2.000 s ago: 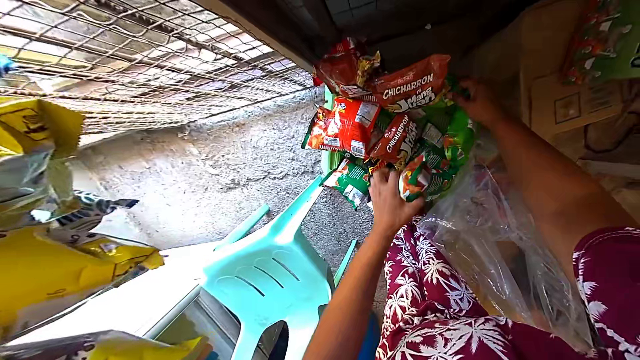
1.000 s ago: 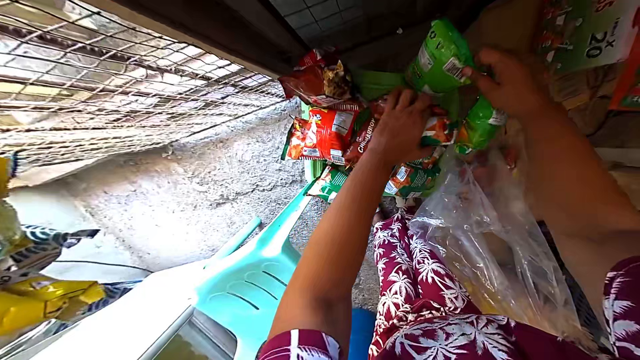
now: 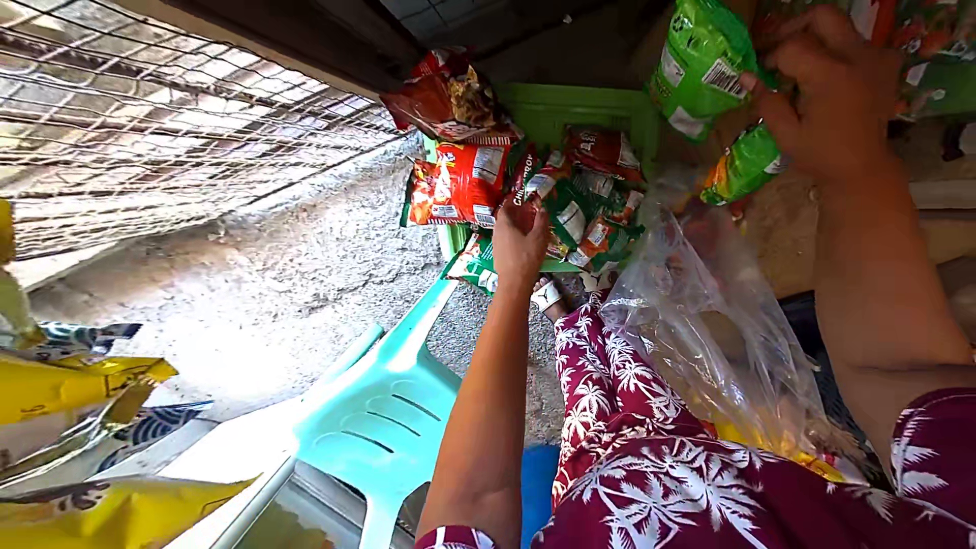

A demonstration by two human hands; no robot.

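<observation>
A green plastic crate (image 3: 557,99) holds red and green snack packets, with green packets (image 3: 583,206) in its near part. My left hand (image 3: 522,240) reaches into its left side, against a dark red chicharron packet (image 3: 526,179); whether the fingers grip it is hard to tell. Just left of that hand lies a bright red packet (image 3: 461,183) on the crate's edge. My right hand (image 3: 827,91) is raised at the upper right, its thumb and fingers on a large green snack packet (image 3: 698,72). A smaller green packet (image 3: 743,164) hangs below that hand.
A turquoise plastic chair (image 3: 381,419) stands near the lower middle. Right of my legs is a clear plastic bag (image 3: 709,328). Wire mesh (image 3: 191,99) runs along the upper left, and yellow packets (image 3: 76,381) are at the left edge. A rough concrete wall (image 3: 305,259) lies between.
My right hand has moved away from the crate to the upper right with green packets. My left hand, higher over the packets one second ago, is now lower at the crate's left side.
</observation>
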